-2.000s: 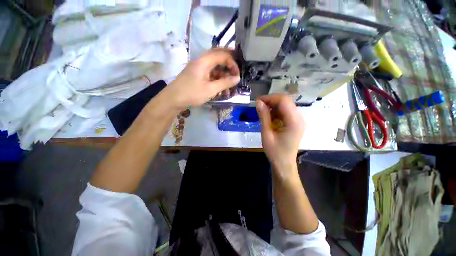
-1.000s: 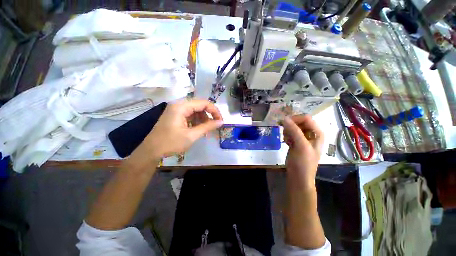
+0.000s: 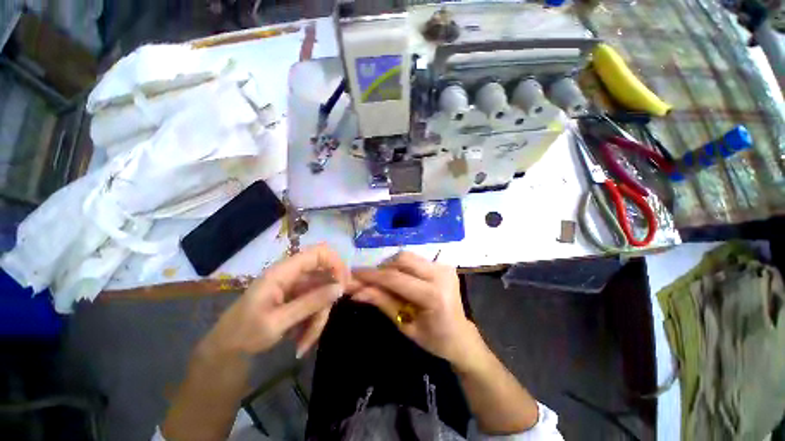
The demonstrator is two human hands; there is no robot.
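Note:
My left hand (image 3: 297,297) and my right hand (image 3: 422,301) meet fingertip to fingertip in front of the table's front edge. The left fingertips are pinched; anything between them is too small to tell. My right hand is closed around a small screwdriver, whose yellow handle (image 3: 404,315) shows at the palm; its shaft is hidden. The overlock machine (image 3: 385,103) stands behind, with its presser foot arm (image 3: 325,151) swung out to the left of the needle area (image 3: 392,155). The blue part (image 3: 439,226) with a dark hole lies at the machine's front, covered with lint.
A smartphone (image 3: 232,228) and a heap of white fabric (image 3: 172,155) lie left. Scissors (image 3: 633,211), dark red-handled pliers (image 3: 624,164), a blue-handled tool (image 3: 723,148) and a yellow object (image 3: 627,82) lie right. Olive-beige fabric (image 3: 732,336) is at lower right.
Both hands have moved back from the needle area towards my body and come together at the fingertips. The view has shifted, so the machine appears further left.

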